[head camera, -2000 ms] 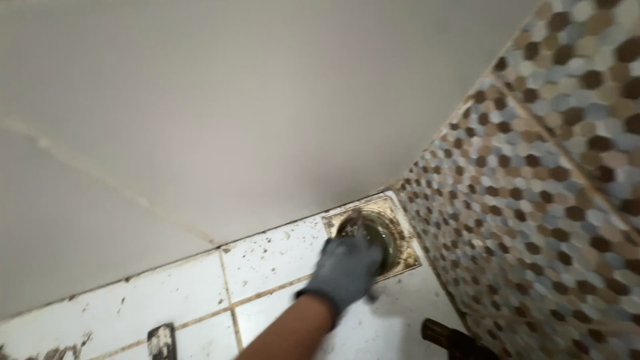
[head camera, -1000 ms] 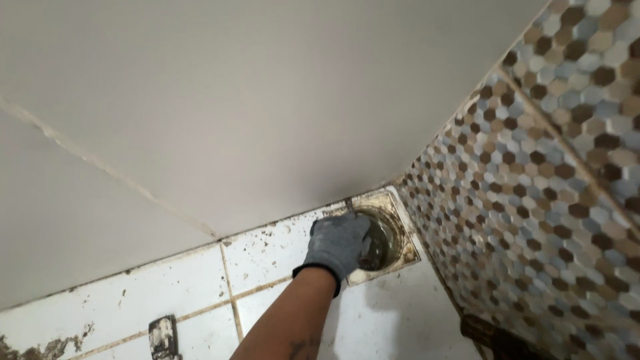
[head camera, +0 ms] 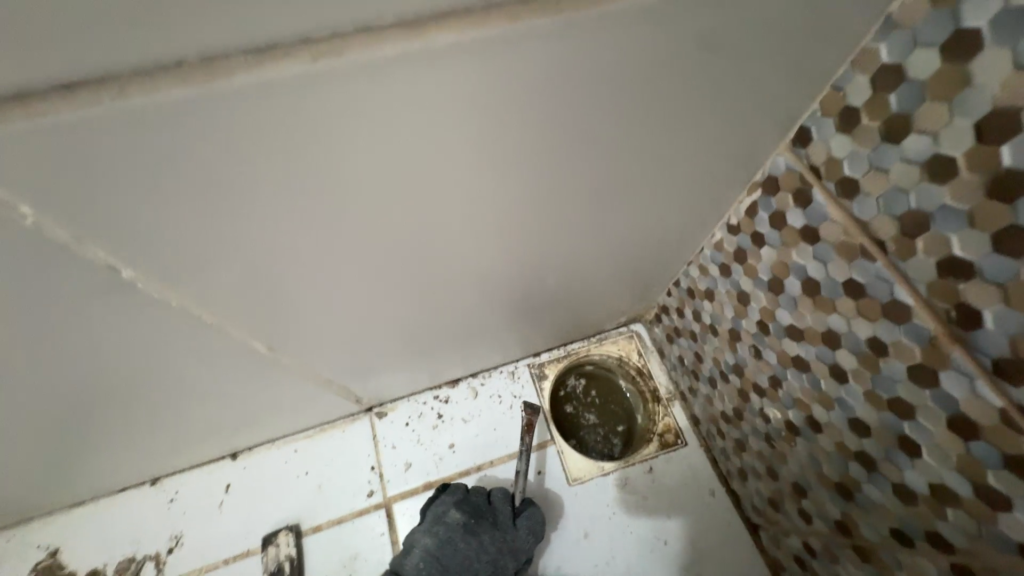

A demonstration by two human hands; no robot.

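Observation:
My right hand (head camera: 472,532), in a dark grey work glove, is closed in a fist low in the view. From it a narrow metal tool (head camera: 524,456) with a flat, rusty-looking tip points upward, just left of the drain. The square floor drain frame (head camera: 668,432) is stained brown and has no cover over its round opening. Murky greenish-brown water (head camera: 596,412) with pale scum stands inside. My left hand is not in view.
A dark object with a worn whitish face (head camera: 282,552) lies on the white floor tiles (head camera: 304,472) at the lower left. Dirt clumps (head camera: 120,564) lie farther left. A plain grey wall (head camera: 400,224) and a hexagon mosaic wall (head camera: 864,336) meet beside the drain.
My right hand has come out of the drain opening and moved back toward the bottom of the view, the tool still in it. The water surface now shows. The dark object at the lower right has left the view.

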